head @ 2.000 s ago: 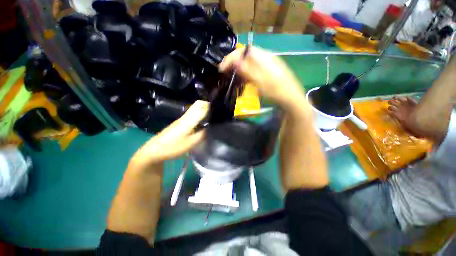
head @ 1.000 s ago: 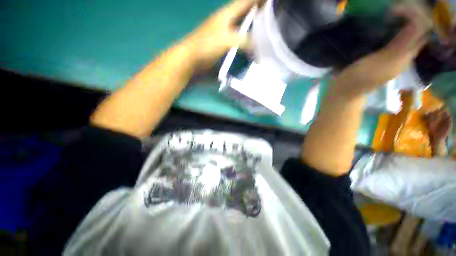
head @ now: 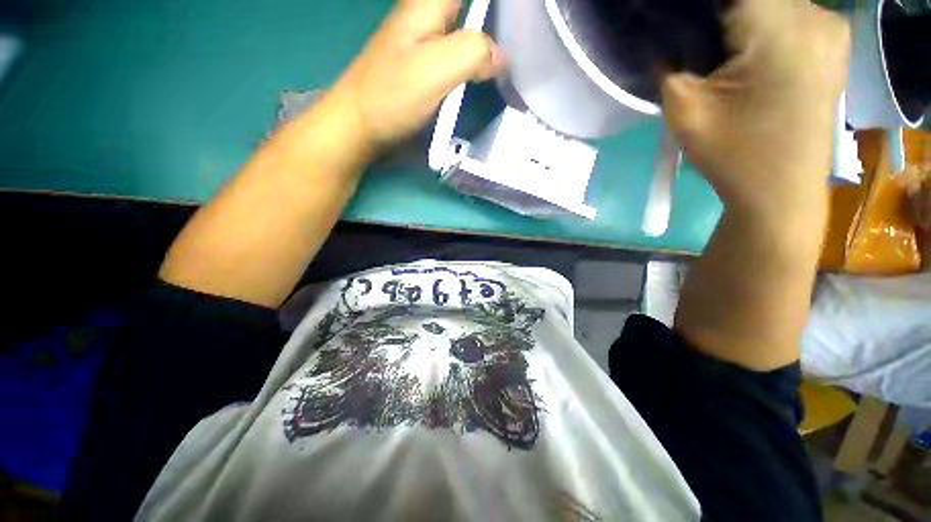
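Note:
The white camera housing (head: 541, 87) is at the top, cut off by the picture's edge. Its open rim faces up and right, with the dark yoke (head: 653, 36) inside. The white wall-mount bracket (head: 536, 163) sticks out toward me. One white antenna (head: 446, 127) is at its left, another (head: 664, 189) at its right. My left hand (head: 413, 76) is at the housing's left side, thumb against it, the upper fingers cut off. My right hand (head: 761, 97) grips the dark yoke at the rim, slightly blurred; its fingertips are hidden.
The green bench top (head: 204, 102) ends in a front edge just before my body. At the right are a second white housing (head: 868, 71) with a black part, an orange bag (head: 886, 219), and a neighbour's hand and light clothing. A blue thing is at lower left.
The view has tilted down, so the black pile has left the picture and my shirt shows. My left hand has moved from the black parts to the housing's side. My right hand has lowered to the rim.

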